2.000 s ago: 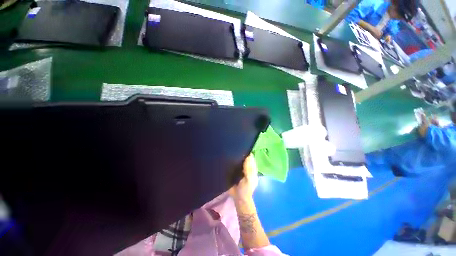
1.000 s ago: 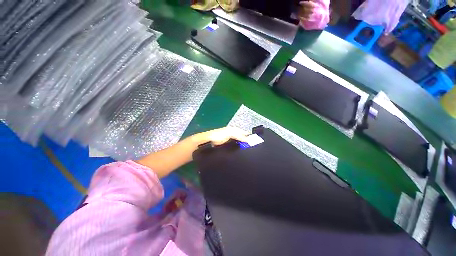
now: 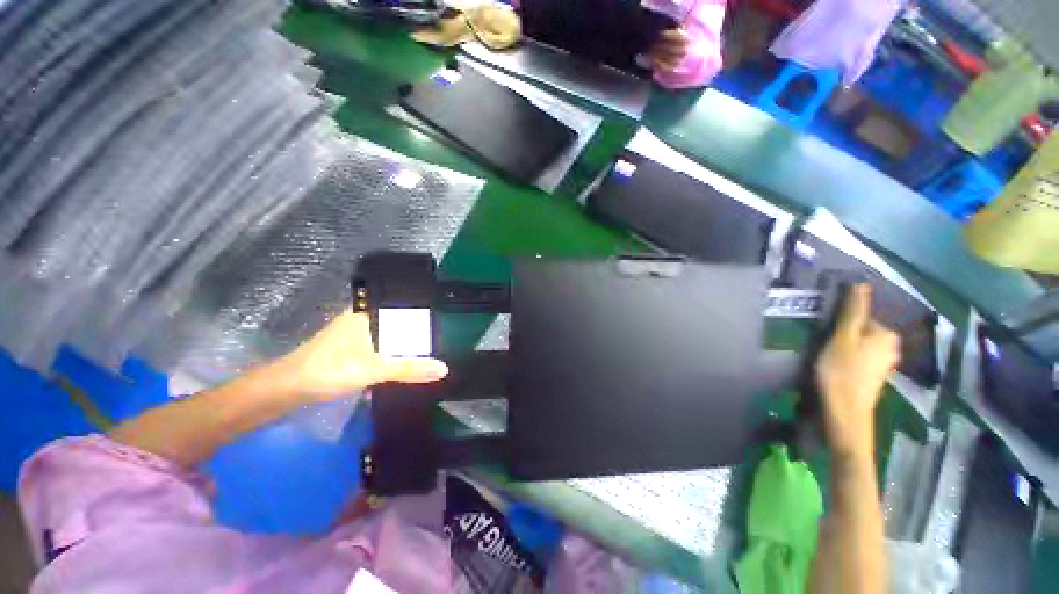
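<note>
A black panel unit [image 3: 635,371] is held up in front of me, its end pieces drawn apart from the flat middle, with gaps and black bars between. My left hand [image 3: 348,357] grips the left end piece, thumb beside a white label [image 3: 404,332]; small brassy contacts show on its outer edge. My right hand [image 3: 857,354] grips the right end piece, which is partly hidden by the hand. A green cloth [image 3: 780,522] hangs below the right end, by my right wrist. A bubble wrap sheet [image 3: 674,506] lies under the unit.
A tall fanned stack of bubble wrap [image 3: 139,151] stands at left, with a flat bubble wrap piece [image 3: 337,232] beside it. Several black panels [image 3: 685,209] lie on wrap along the green bench [image 3: 523,226]. Across it, a person's hand [image 3: 668,49] holds a dark panel. Blue stools stand beyond.
The panel has turned level and its ends now stand apart from the middle. My left hand has moved left and down onto the end piece. My right hand and the green cloth have come into view.
</note>
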